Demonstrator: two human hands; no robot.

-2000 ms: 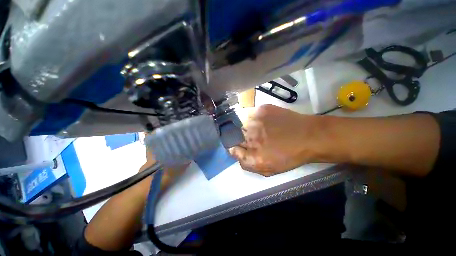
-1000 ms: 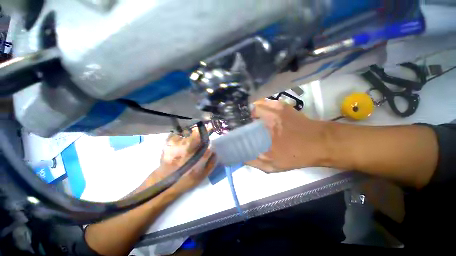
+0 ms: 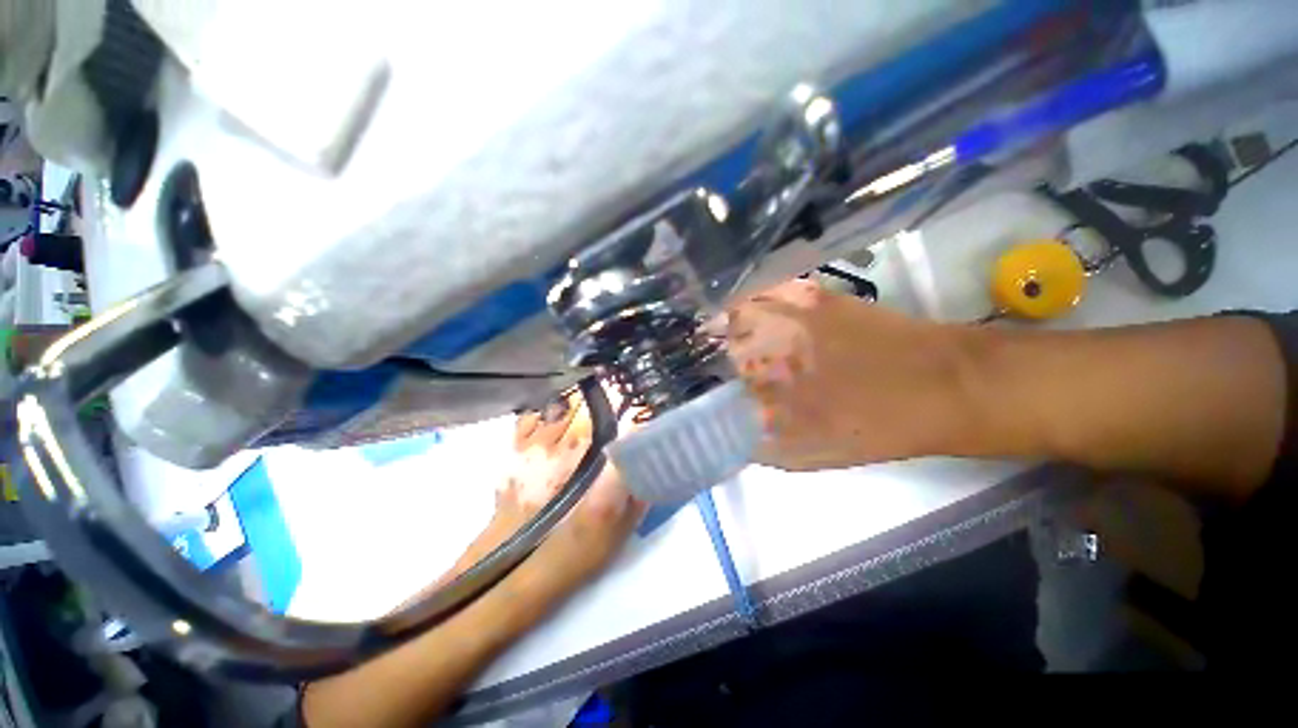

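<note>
A light-blue fabric piece [image 3: 658, 518] lies on the table below the tension dial, mostly hidden. A narrow light-blue strip [image 3: 723, 548] runs from behind the dial down over the table's front edge. My right hand [image 3: 826, 377] is just right of the dial, its fingertips close to the needle area. My left hand [image 3: 562, 477] is left of the dial, partly behind the curved metal loop. The sewing machine head [image 3: 470, 157] and its grey ribbed dial [image 3: 690, 444] cover the needle and the fingertips, so what the fingers grip cannot be seen.
Black fabric shears [image 3: 1160, 228] and a yellow disc [image 3: 1038, 280] lie at right. A blue pen [image 3: 1061, 111] is by the machine body. The curved metal loop [image 3: 285, 647] crosses the lower left. Light-blue cut panels [image 3: 265, 529] lie at left. The table edge [image 3: 883, 565] runs in front.
My left hand has come up beside the dial, and my right hand has moved in towards the needle area. The narrow strip now hangs over the table edge. The view has shifted around the machine head.
</note>
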